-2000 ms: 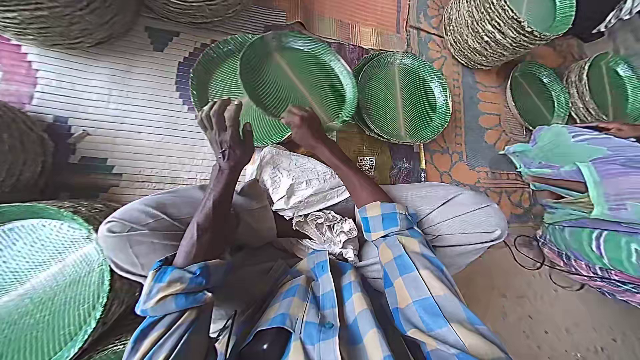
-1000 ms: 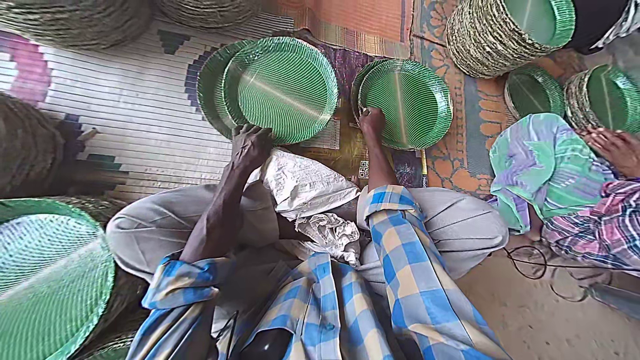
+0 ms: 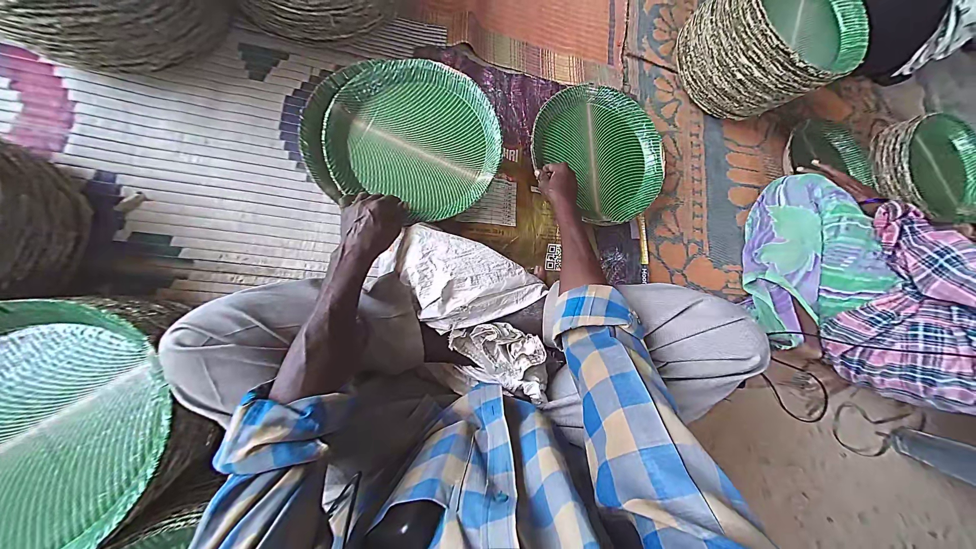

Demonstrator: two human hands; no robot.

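Note:
A large round green plate (image 3: 419,145) with a ribbed face and a pale central stripe lies over another green plate (image 3: 314,137), whose left edge shows. At its near left rim, my left hand (image 3: 372,217) has its fingers curled over the edge. To the right, a smaller green plate (image 3: 602,152) rests on what looks like another one, with a thin edge showing below. My right hand (image 3: 557,183) grips its near left rim; the thumb is partly hidden. A crumpled white sack (image 3: 465,278) lies over my lap, below both hands.
Tall stacks of plates with rough fibrous edges stand at upper left (image 3: 114,30), lower left (image 3: 171,450) and upper right (image 3: 740,61). Printed sheeting (image 3: 496,202) lies on patterned mats. Another person (image 3: 862,267) sits at the right near more plates, with a black cable (image 3: 801,415) on the floor.
The large plate, held by my right hand two seconds ago, has moved left and down. My right hand has moved to the smaller plate; my left hand, earlier raised with spread fingers, is on the large plate's rim.

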